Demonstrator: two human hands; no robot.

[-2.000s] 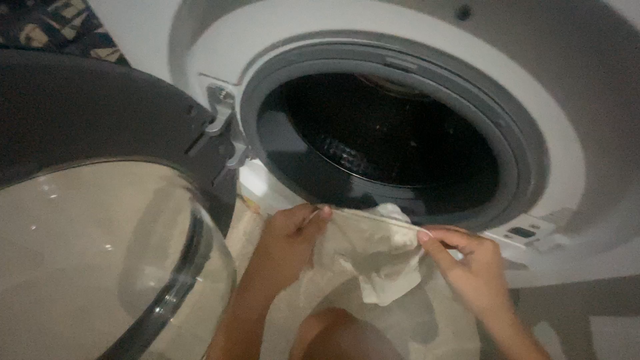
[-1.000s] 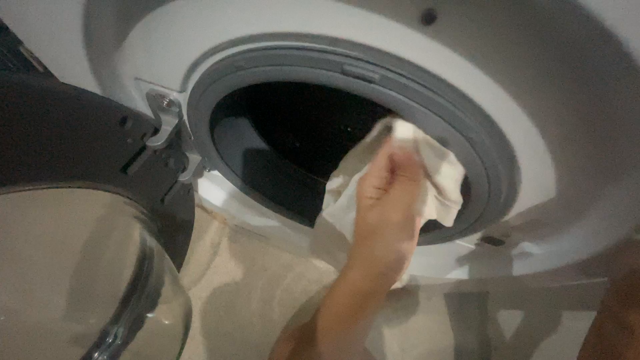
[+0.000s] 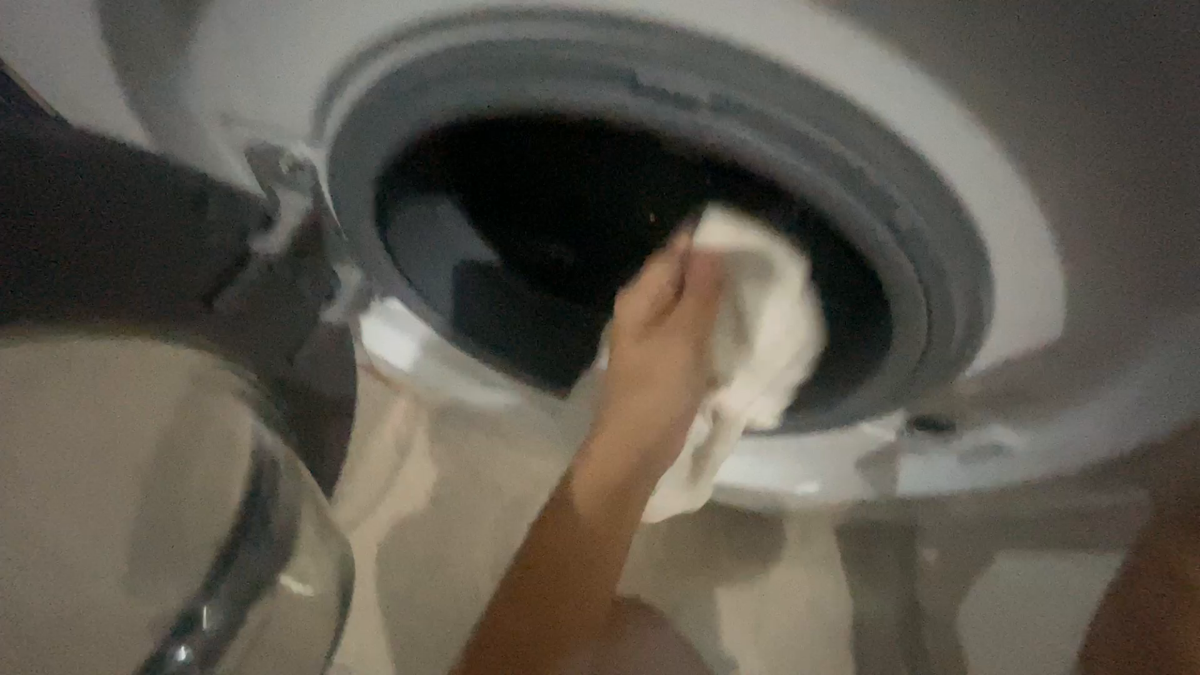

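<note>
My left hand [image 3: 661,328] grips a bunched white cloth [image 3: 764,319], its fingers closed on the cloth's upper left part. Both are in front of the dark opening of a front-loading washing machine's drum [image 3: 562,216], near its lower right part. Part of the cloth hangs down over the lower rim of the grey door gasket [image 3: 947,309]. The picture is blurred, so the exact finger placement is unclear. My right hand is not in view; a blurred patch of skin shows at the right edge, and I cannot tell which body part it is.
The machine's round door stands open at the left, with its clear glass bowl [image 3: 178,506] facing up and its metal hinge [image 3: 291,202] beside the opening. A door latch slot [image 3: 931,424] is at the lower right. Light, patterned floor [image 3: 469,497] lies below.
Two seconds ago both hands held the cloth spread below the opening. My right hand has let go and left view; my left hand has carried the cloth up to the opening, where it is now bunched.
</note>
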